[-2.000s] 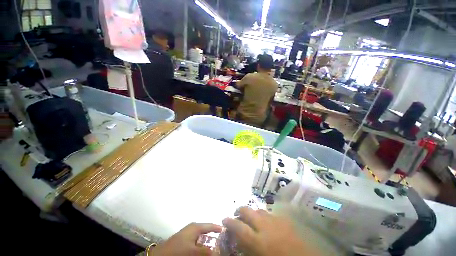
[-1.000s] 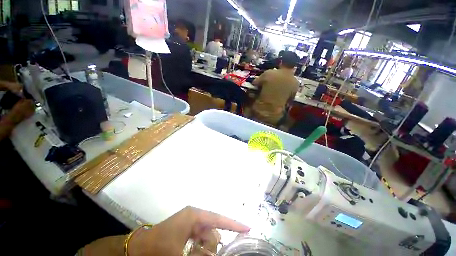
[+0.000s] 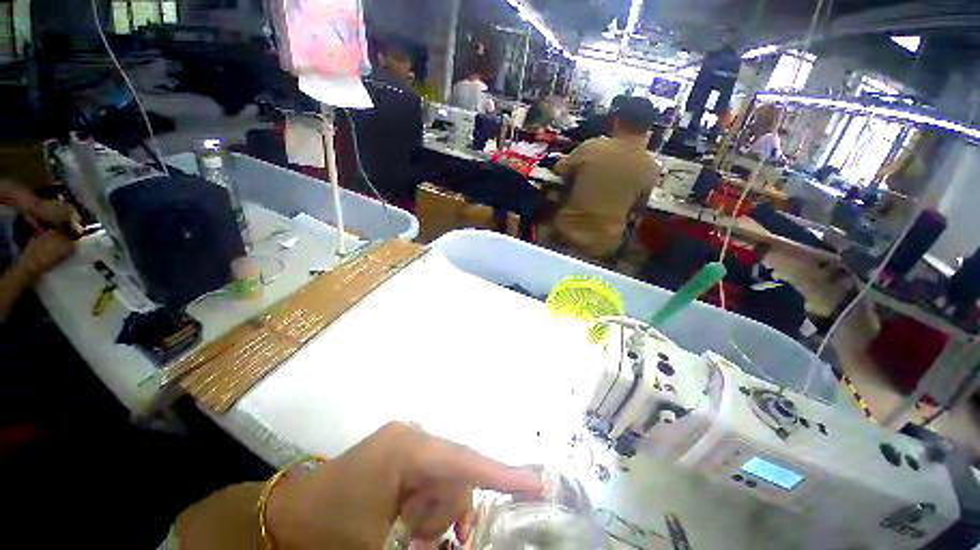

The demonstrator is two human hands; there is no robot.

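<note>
My left hand [image 3: 398, 489], with a gold bracelet at the wrist, is at the bottom middle. Its index finger lies along the top of a clear round plastic container [image 3: 537, 526], and its other fingers are curled at the container's left side. The container is cut off by the bottom edge. My right hand is not in view. The sewing machine [image 3: 790, 457] with a lit screen stands at the right. Its needle area, just beyond the container, is lost in bright glare. Thread snips [image 3: 676, 533] lie right of the container, partly cut off.
A brown cardboard strip [image 3: 296, 328] runs along the table's left edge. A yellow-green fan [image 3: 586, 303] and an upright green-handled tool [image 3: 688, 295] stand behind the machine head. Pale blue tubs [image 3: 505, 252] are behind. Another person's hands [image 3: 48, 231] are at far left; a seated person [image 3: 607, 183] is beyond.
Two seconds ago both hands were together at the container; my right hand has left the view. The view has swung left. My left index finger now reaches further over the container.
</note>
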